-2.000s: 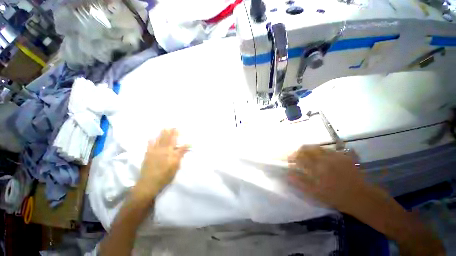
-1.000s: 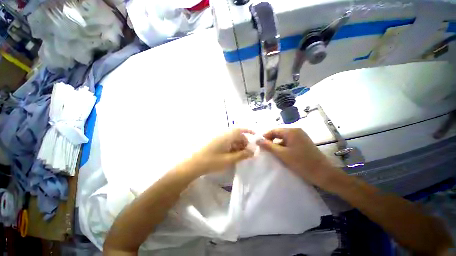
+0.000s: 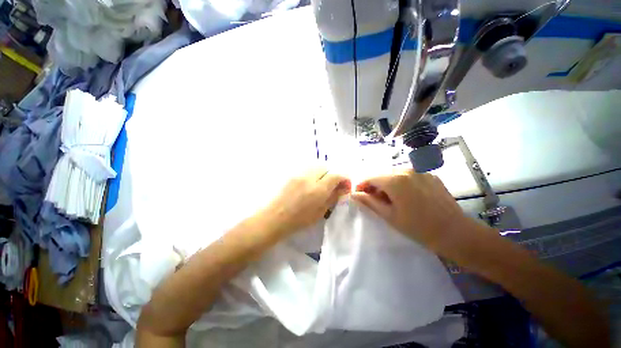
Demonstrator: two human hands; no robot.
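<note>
A large white garment (image 3: pixel 381 272) lies over the table and hangs at its front edge, overexposed under the lamp. My left hand (image 3: pixel 303 197) and my right hand (image 3: pixel 408 204) meet fingertip to fingertip just in front of the needle area, pinching the garment's edge between them. The white sewing machine head (image 3: pixel 368 88) with its blue stripe stands above and behind my hands. The hinged metal edge guide (image 3: pixel 476 166) lies right of the presser area. Glare hides the needle and foot.
A tied bundle of white strips (image 3: pixel 85 160) lies at left on blue-grey cloth (image 3: pixel 34 156). Orange loops (image 3: pixel 30 285) show at far left. White pieces in clear plastic (image 3: pixel 102 30) are heaped at upper left. A printed ruler strip (image 3: pixel 572 234) runs along the table's front edge at right.
Two seconds ago my hands were apart, flat on the cloth; they have come together and pinch its edge. Since one second ago they remain together, and the machine head appears larger and closer.
</note>
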